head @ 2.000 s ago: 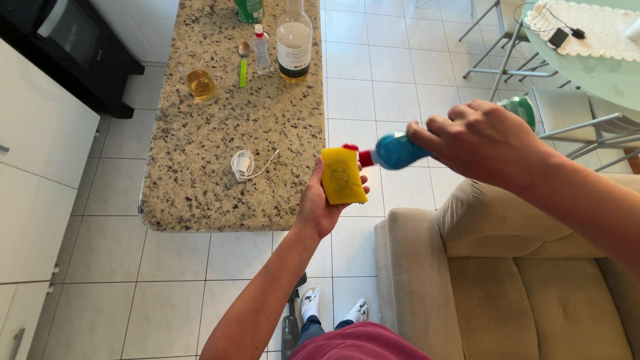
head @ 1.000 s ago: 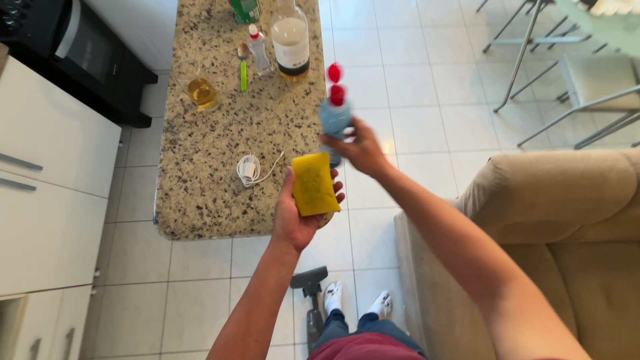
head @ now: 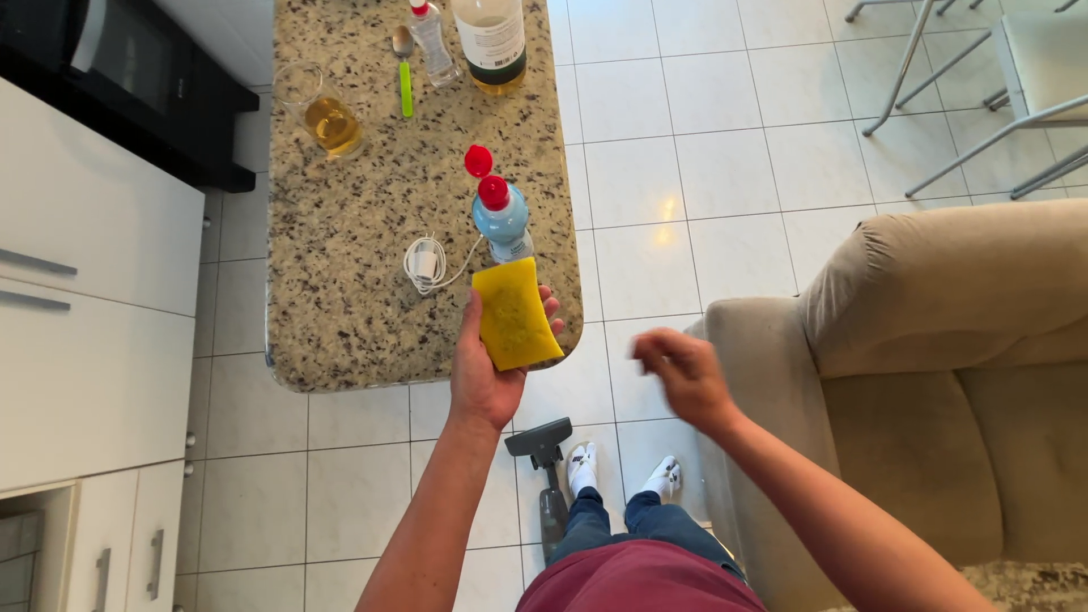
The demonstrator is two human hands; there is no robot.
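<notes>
My left hand (head: 489, 374) holds a yellow sponge (head: 514, 319) over the counter's near right corner, thumb on its left edge and fingertips showing at its right. A wet-looking darker patch marks the sponge's upper face. Just beyond it, a light-blue squeeze bottle (head: 501, 219) stands upright on the granite counter, its red flip cap (head: 478, 161) raised; the sponge hides its lower part. My right hand (head: 684, 374) is off the counter, to the right of the sponge, slightly blurred, fingers curled and holding nothing that shows. A coiled white cable (head: 425, 265) lies left of the bottle.
On the granite counter (head: 357, 340) are a glass with amber liquid (head: 332, 126), a green-handled spoon (head: 406, 89), a small clear bottle (head: 435, 47) and a large labelled bottle (head: 493, 47). A vacuum cleaner head (head: 540, 439) lies near my feet. A beige sofa (head: 756, 365) stands at right.
The blue bottle, earlier held by my right hand beside the sponge, now stands on the counter, released. My right hand has drawn back to the right. My left hand keeps the sponge.
</notes>
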